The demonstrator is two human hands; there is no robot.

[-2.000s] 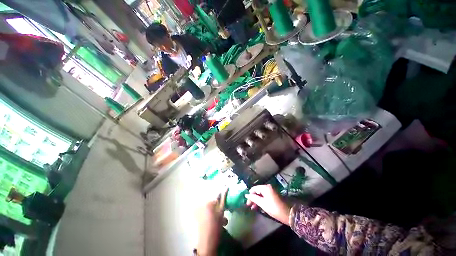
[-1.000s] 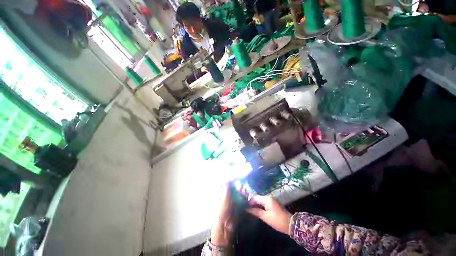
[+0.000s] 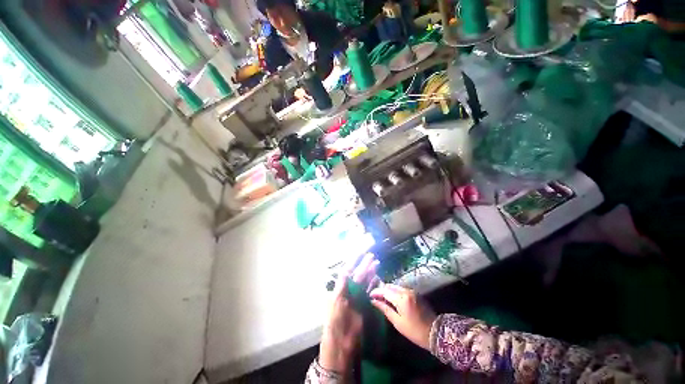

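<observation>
A dark green fabric piece (image 3: 369, 330) hangs between my two hands, just in front of the overlock machine (image 3: 394, 176). My left hand (image 3: 345, 319) holds it from the left side, fingers pointing up toward the bright lamp glare. My right hand (image 3: 404, 309) pinches its edge from the right with thumb and fingers. The needle area is washed out by the lamp, so the presser foot cannot be made out. The lower part of the fabric fades into shadow.
Green thread trimmings (image 3: 436, 256) lie right of the needle area. A pink ring (image 3: 466, 196), a printed card (image 3: 536, 203) and a clear plastic bag (image 3: 526, 146) are farther right. Light green pieces (image 3: 314, 210) lie on the white table (image 3: 255, 307). Thread cones (image 3: 360, 67) and a person are behind.
The green fabric has come away from the needle area toward me and now hangs lower between my hands. Both hands still hold it. The view has shifted slightly.
</observation>
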